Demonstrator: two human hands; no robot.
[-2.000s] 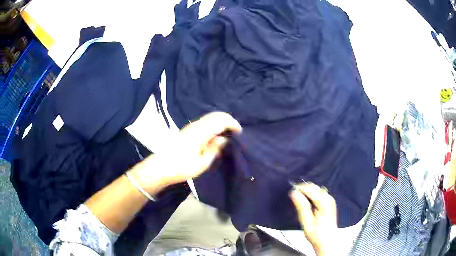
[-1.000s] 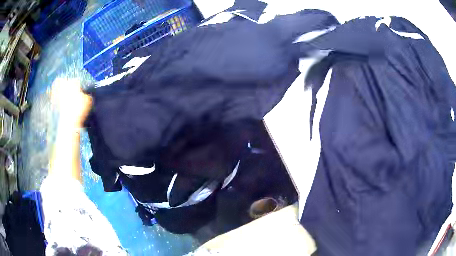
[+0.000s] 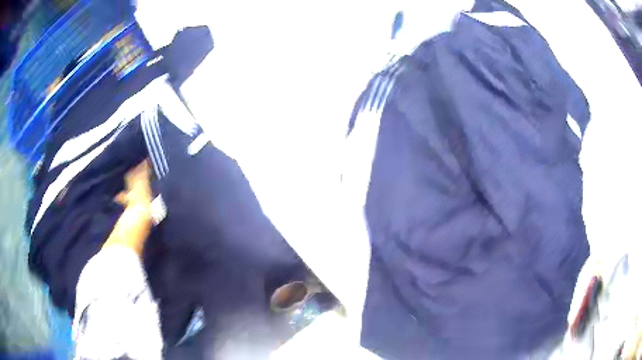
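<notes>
My left hand [image 3: 135, 197], blurred, is over the dark navy garment pile [image 3: 204, 211] at the left, by a band of white stripes. I cannot tell if its fingers hold cloth. My right hand is not in view. A large navy garment [image 3: 471, 204] lies on the white tabletop [image 3: 296, 140] at the right, wrinkled, with white stripes at its upper left edge and small white parts at its top and right edge.
A blue plastic crate [image 3: 42, 105] stands at the upper left, beside the pile. Blue-green floor [image 3: 13, 232] shows at the left edge. A blurred red-edged object, perhaps the phone [image 3: 586, 307], is at the lower right. A brown ring-shaped thing [image 3: 289, 296] shows at the lower middle.
My left hand has moved from the pile's far left edge onto the pile. The two navy garments now lie apart, with white tabletop between them. My right hand, seen earlier, is out of view.
</notes>
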